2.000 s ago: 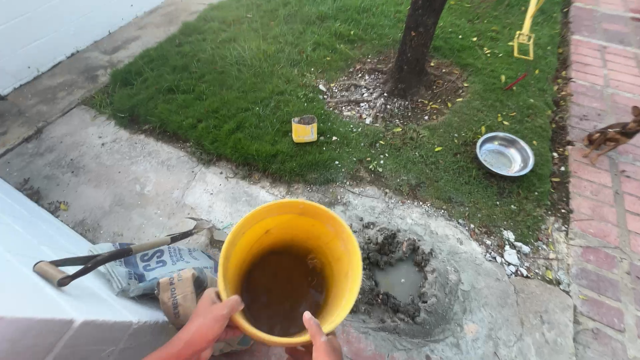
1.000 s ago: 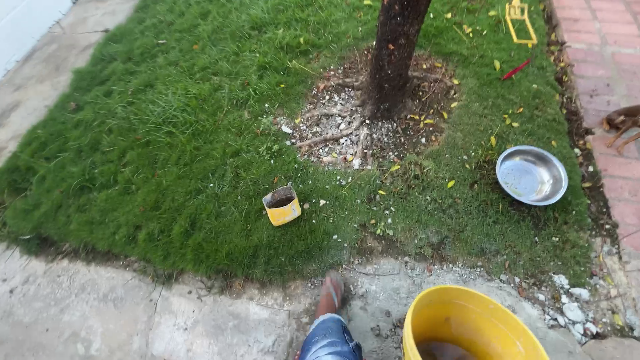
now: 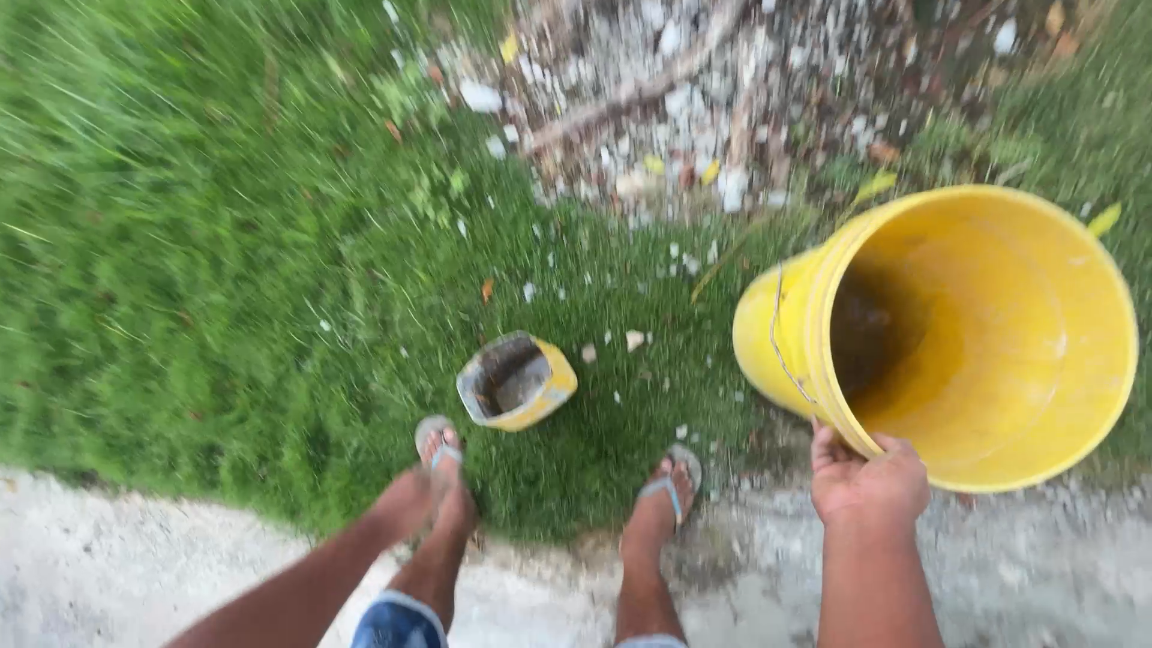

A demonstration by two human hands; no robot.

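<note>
My right hand (image 3: 868, 472) grips the lower left rim of a large yellow plastic bucket (image 3: 1008, 360), which tilts with its mouth towards me; dark liquid shows inside at the left. A thin wire handle (image 3: 781, 337) hangs along the bucket's outer side. My left hand (image 3: 423, 495) is blurred over my left foot, below a small cut-open yellow container (image 3: 531, 391) on the grass; it touches no object that I can make out, and its fingers are not clear. Dirt or residue lies inside the small container.
My sandaled feet (image 3: 670, 490) stand at the edge of the grass (image 3: 225, 270). Behind me runs a pale concrete strip (image 3: 180, 558). Ahead, roots (image 3: 639, 90), white stone bits and fallen leaves cover a patch of bare soil.
Both hands were on the bucket two seconds ago; now only my right hand holds it, over the grass on the right. The view has moved closer to the small container.
</note>
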